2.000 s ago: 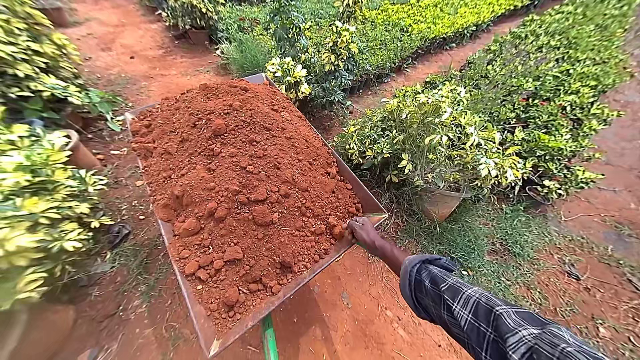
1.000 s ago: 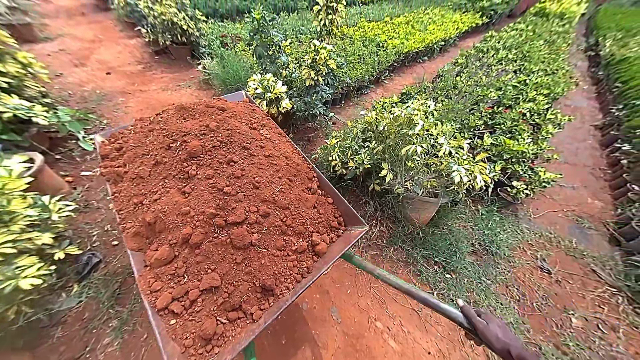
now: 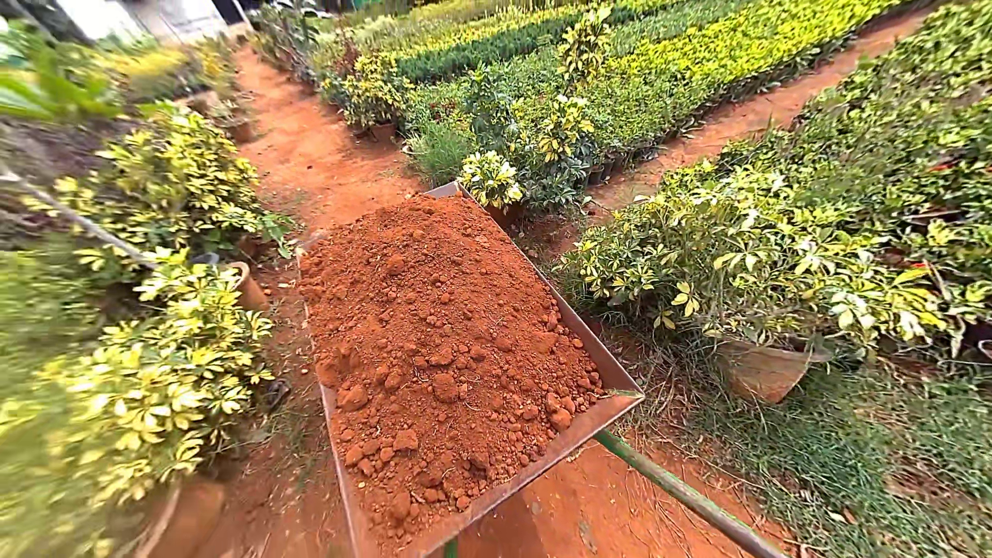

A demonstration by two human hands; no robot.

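Note:
A metal wheelbarrow tray (image 3: 535,465) stands in the middle of the view, heaped with red soil (image 3: 442,341) and small clods. From beneath its near right corner a green-painted metal handle (image 3: 690,500) runs down to the bottom edge. A short piece of a second green bar (image 3: 451,548) shows under the tray's near rim. Neither of my hands is in the picture, so what they hold cannot be seen. The wheel is hidden below the tray.
A red dirt path (image 3: 310,147) leads ahead and left. Variegated shrubs in pots, one a clay pot (image 3: 246,288), line the left side. At the right are a potted bush (image 3: 736,271), its tan pot (image 3: 763,370), grass (image 3: 806,449) and long plant beds (image 3: 682,70).
My right hand left the tray's near corner, was at the handle a second ago, and is now out of view. The view has tilted up and shows more of the path.

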